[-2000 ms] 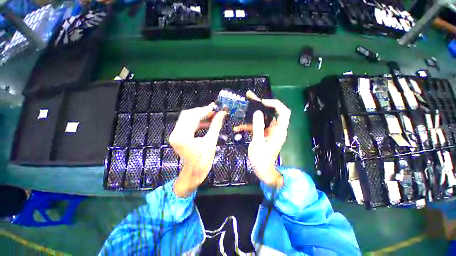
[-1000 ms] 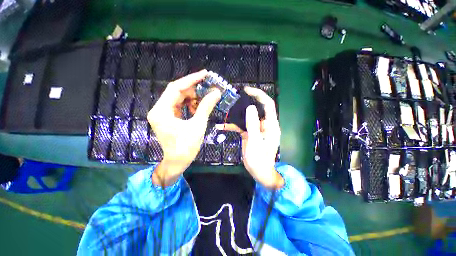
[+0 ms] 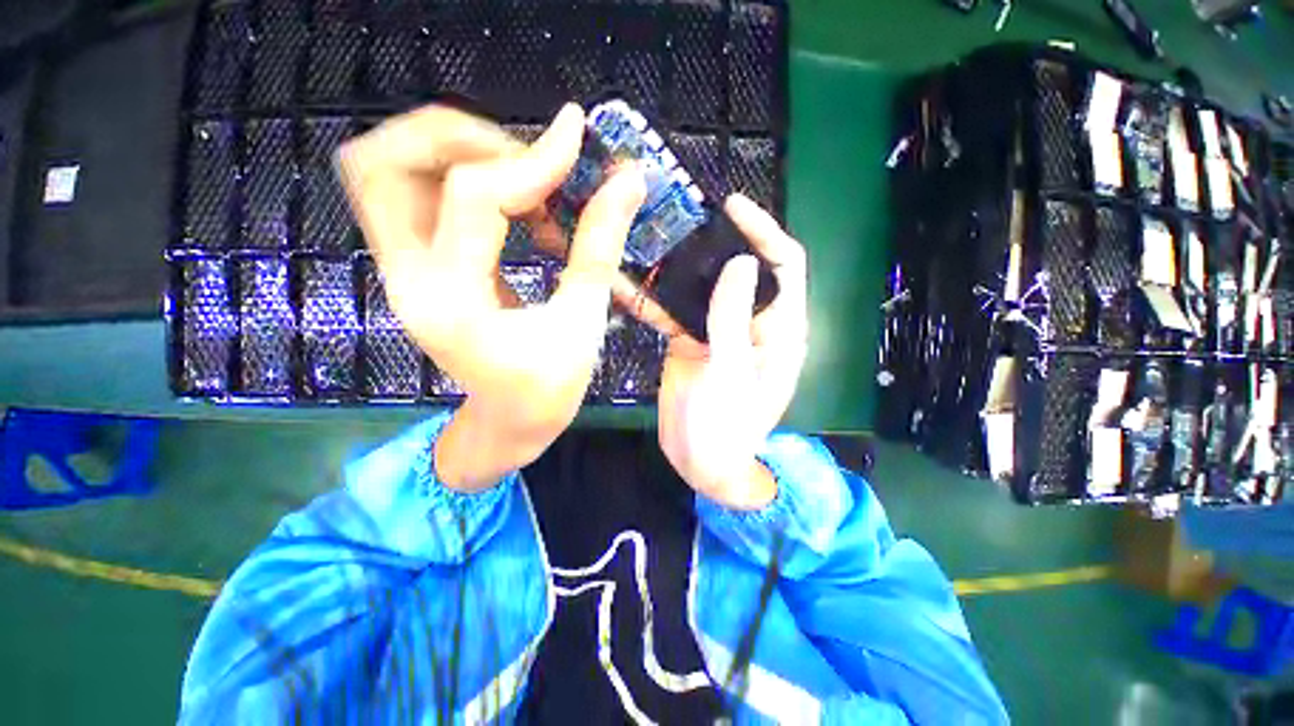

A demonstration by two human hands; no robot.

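Note:
My left hand (image 3: 490,270) grips a blue circuit board (image 3: 656,213) between thumb and fingers, tilted, with pale components along its upper edge. My right hand (image 3: 738,355) holds a black housing (image 3: 698,277) by its sides, thumb on its face. The board's lower right end meets or overlaps the housing; whether they are joined I cannot tell. A thin reddish wire shows between the hands at the housing's left side. Both hands are above the black compartment tray (image 3: 284,319), whose visible pockets look shiny and textured.
At right stand stacked black trays (image 3: 1050,270) with long white pieces and dark parts. At far left is a flat black tray (image 3: 121,142) with a small white square (image 3: 61,185). Small dark units lie at the top right. Blue objects show below the bench on both sides.
The view has shifted down and the trays sit higher in it. Both hands still hold the board and housing, which are now closer together and nearer the camera.

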